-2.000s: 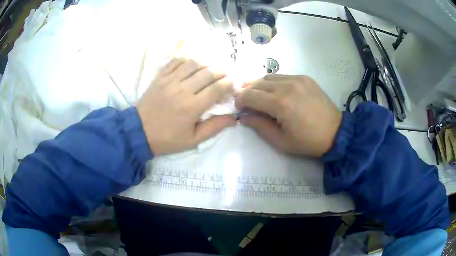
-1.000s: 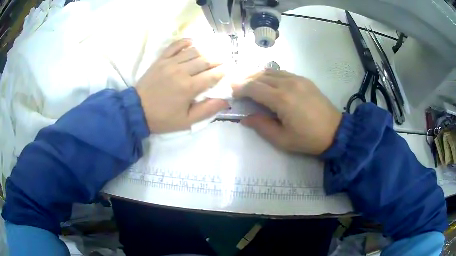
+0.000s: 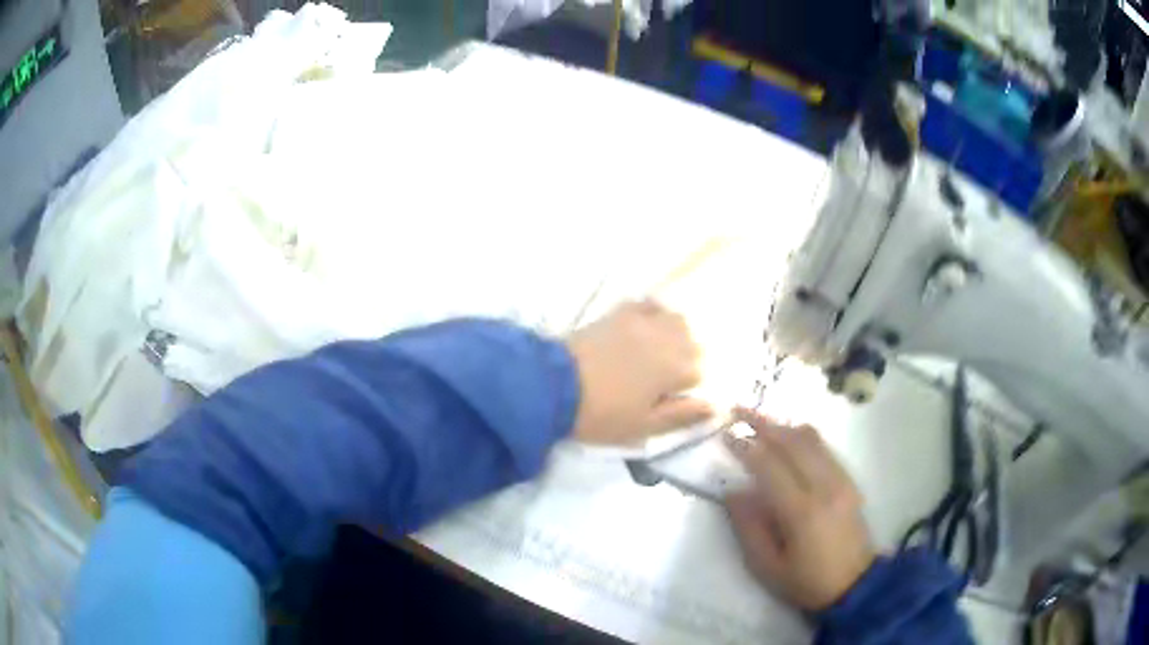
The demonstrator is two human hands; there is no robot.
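Note:
The white cloth (image 3: 416, 189) covers the left and middle of the table, overexposed near the machine. My left hand (image 3: 636, 372) lies flat on its front edge, thumb apart from the fingers and towards the needle area. My right hand (image 3: 806, 510) is just right of it, fingertips at the cloth's edge and thumb lower. Blur and glare hide whether it pinches anything. The dark-edged bed plate (image 3: 687, 476) shows between the hands. The sewing machine head (image 3: 851, 252) stands behind them. Its needle area is lost in glare.
Black scissors (image 3: 960, 479) lie right of the machine's pale knob (image 3: 859, 381). Bunched white cloth (image 3: 126, 290) hangs over the table's left side. A blue container (image 3: 756, 101) is behind the table. The table's printed ruler (image 3: 592, 577) runs along the front edge.
The view has swung up and to the left, showing more cloth, the machine arm and the background. Both hands stay close together by the needle area.

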